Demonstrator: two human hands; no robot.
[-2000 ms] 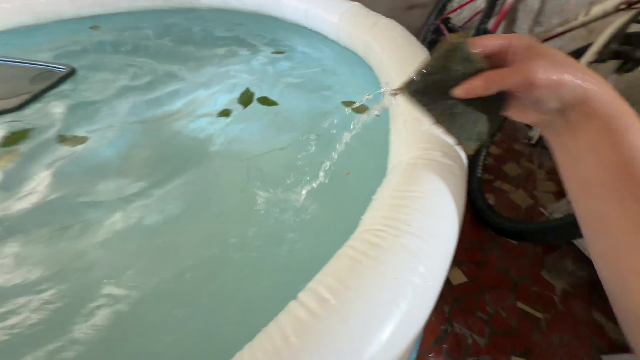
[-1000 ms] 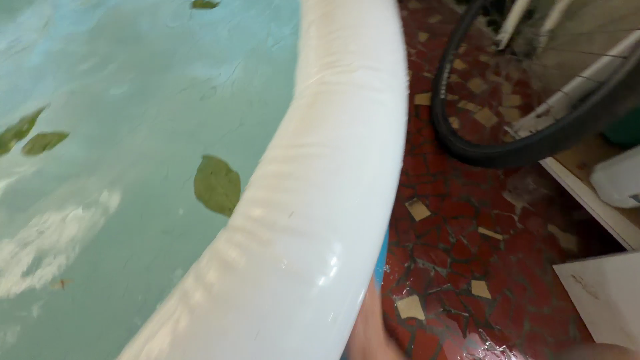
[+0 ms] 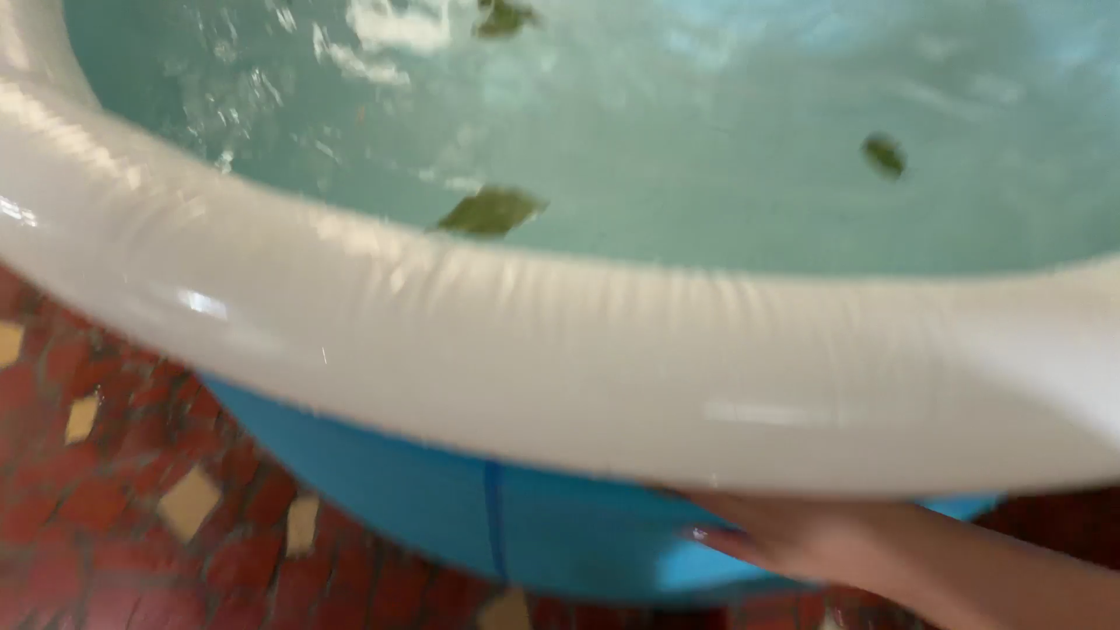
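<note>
My right hand point(image 3: 787, 538) reaches in from the lower right edge, below the white inflated rim point(image 3: 560, 367) of a round pool and beside its blue outer wall point(image 3: 420, 490). One fingertip with a shiny nail shows; the rim hides the other fingers, so whether they hold anything cannot be told. My left hand is out of view. In the pool's pale green water point(image 3: 665, 175), a green leaf point(image 3: 493, 211) floats close to the inner side of the rim. A smaller leaf point(image 3: 885, 155) floats farther right, and another leaf point(image 3: 505, 17) lies at the top edge.
Under and around the pool is a floor of broken red tile pieces point(image 3: 96, 507) with scattered cream pieces point(image 3: 190, 503). The pool rim curves across the whole view. Light glints on the water at the upper left.
Two seconds ago my right hand held a dark, dripping, flat piece over the rim; that piece is now out of view. The hand is now low beside the pool wall. The view has swung strongly.
</note>
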